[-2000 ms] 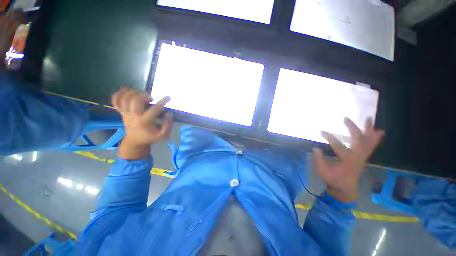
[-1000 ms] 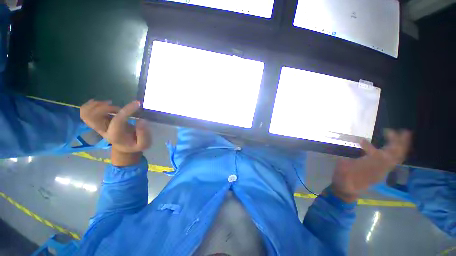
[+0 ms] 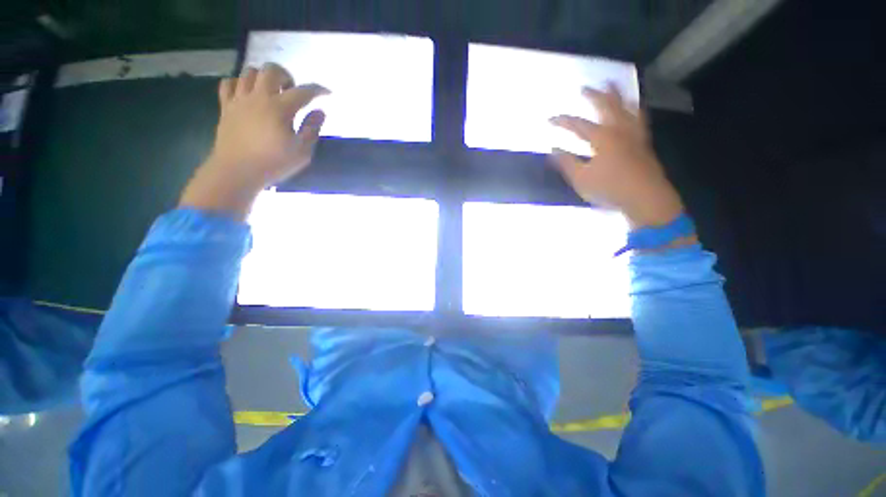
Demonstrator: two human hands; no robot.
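Note:
Several lit display units lie two by two in a black tray in front of me. The near left white screen and near right white screen glow plain white. My left hand is over the left end of the far left screen, fingers apart, holding nothing. My right hand is over the right part of the far right screen, fingers spread, holding nothing. I cannot tell whether the fingertips touch the glass. A blue strap is on my right wrist.
The green bench top is to the left, with part of another lit unit at the left edge. A pale metal frame is at the upper right. Neighbours' blue sleeves show at both sides.
Both hands have moved from the near edge of the tray up to the far pair of screens. The view has shifted, so the far screens show fully.

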